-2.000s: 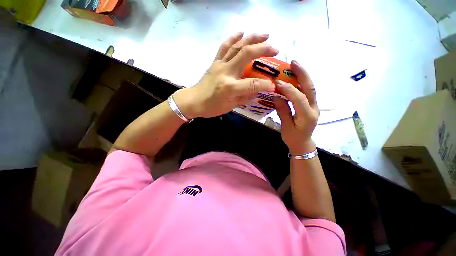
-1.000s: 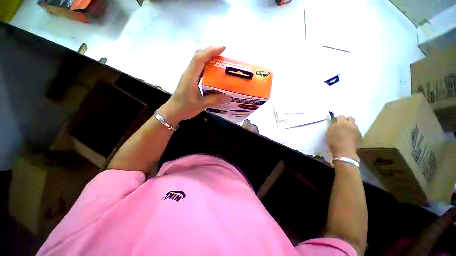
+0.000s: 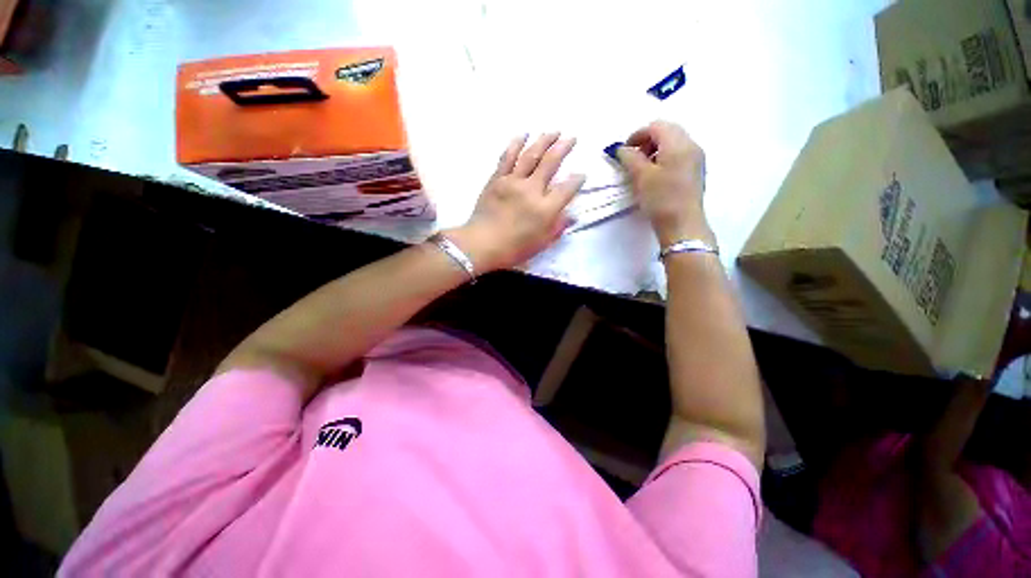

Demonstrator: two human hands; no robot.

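The orange-ended retail box (image 3: pixel 288 136) stands on the white table to the left, near its front edge, with nobody holding it. A black hang tab (image 3: pixel 275 90) is on its orange end. My left hand (image 3: pixel 523 206) rests with fingers spread beside thin pale sheets (image 3: pixel 599 207). My right hand (image 3: pixel 669 175) pinches a small dark piece (image 3: pixel 614 150) between thumb and fingers over the sheets. Most of that piece is hidden, so I cannot tell what it is. A loose hang tab (image 3: pixel 667 82) lies just beyond my right hand.
A large brown carton (image 3: pixel 876 237) stands at the table's right, with another brown carton (image 3: pixel 961 79) behind it. An orange box part shows at the upper left corner. Brown cartons are below the table at left. Another person's pink sleeve (image 3: pixel 984 525) shows at lower right.
My left hand has let go of the retail box, which now stands at left, and has moved right to the sheets. My right hand now shows a dark piece between its fingers.
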